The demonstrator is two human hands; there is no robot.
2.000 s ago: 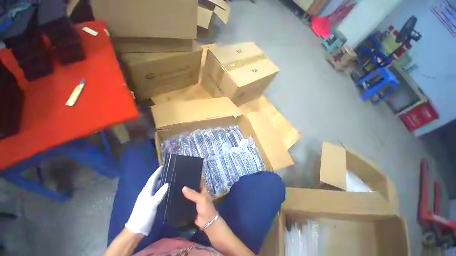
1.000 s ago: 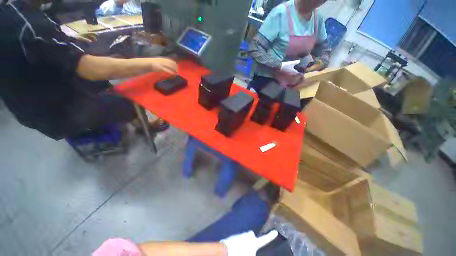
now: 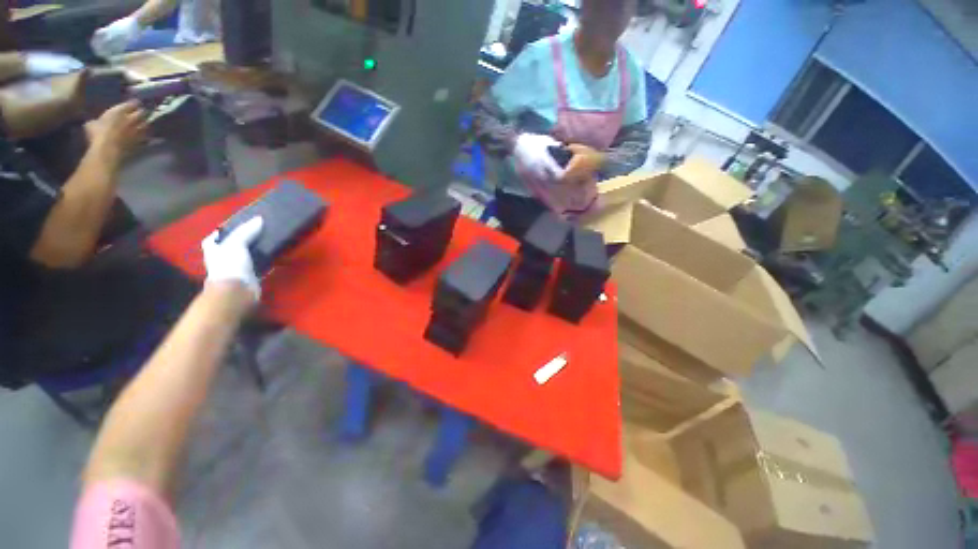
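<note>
My left hand (image 3: 235,257), in a white glove, is stretched out to the far left part of the red table (image 3: 354,306). Its fingers are on a black housing (image 3: 281,220) there, gripping its near left side. Several stacks of black housings stand on the table, one at the middle (image 3: 469,292), one behind it (image 3: 416,234) and two near the right edge (image 3: 579,275). A small white strip (image 3: 550,369) lies near the table's right front. My right hand is out of the picture.
A worker in black (image 3: 64,257) sits left of the table. A person in a pink apron (image 3: 574,118) stands behind it. Open cartons (image 3: 697,290) and a taped carton (image 3: 810,483) are on the right. A grey-green machine with a blue screen (image 3: 355,113) stands behind the table.
My gloved left hand has moved from the bottom of the picture up to the housing at the table's far left. The seated worker's hand has left the table. The view has shifted.
</note>
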